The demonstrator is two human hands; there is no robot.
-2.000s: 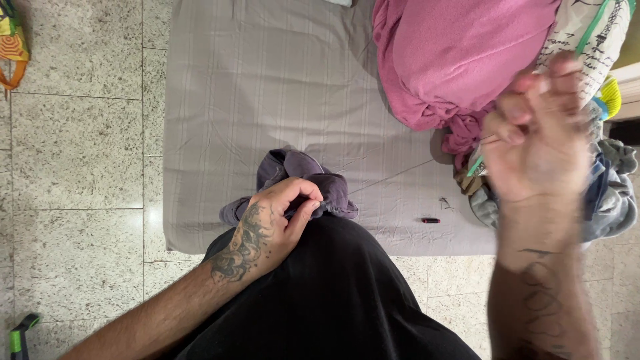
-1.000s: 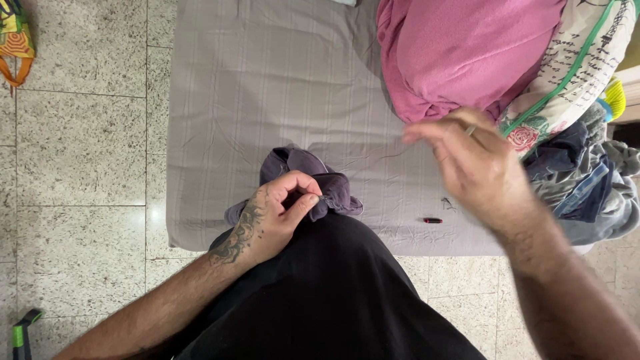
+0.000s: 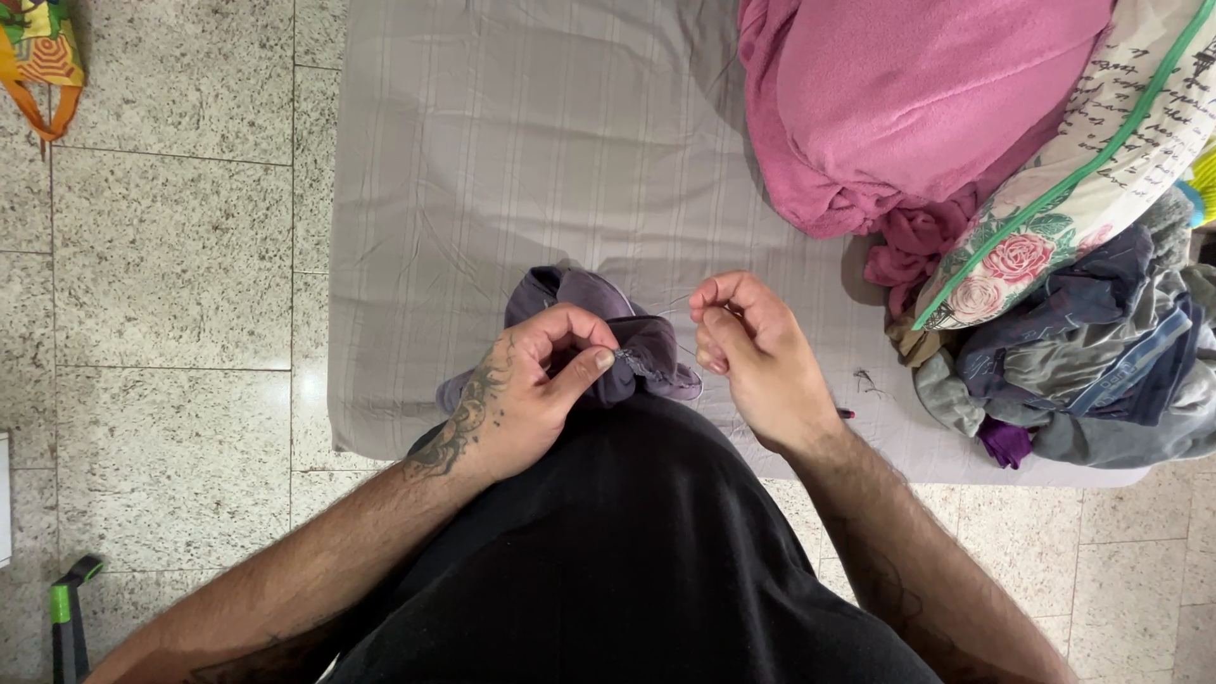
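My left hand (image 3: 532,399) pinches the gathered edge of a crumpled purple-grey garment (image 3: 655,342) between thumb and forefinger. The cloth lies at the front edge of a grey-sheeted mattress, against my lap. To its right, my right hand (image 3: 760,366) is raised with its fingers curled and the thumb pressed in. A thin dark thread (image 3: 669,316) runs between the cloth and those fingertips; whether a needle is there cannot be seen. Right of this hand, a small tangle of dark thread (image 3: 866,381) lies on the sheet, near a small red and black object (image 3: 846,413), partly hidden by my wrist.
On the mattress (image 3: 532,142), a pink blanket (image 3: 921,104) lies at upper right beside a floral pillow with green piping (image 3: 1073,180). Crumpled clothes (image 3: 1073,361) are heaped below the pillow. A colourful bag (image 3: 43,57) and a green and black handle (image 3: 66,608) are at the left.
My right hand, high at the right and blurred before, has come down and left, close to the garment. My left hand keeps its pinch on the cloth in the same place.
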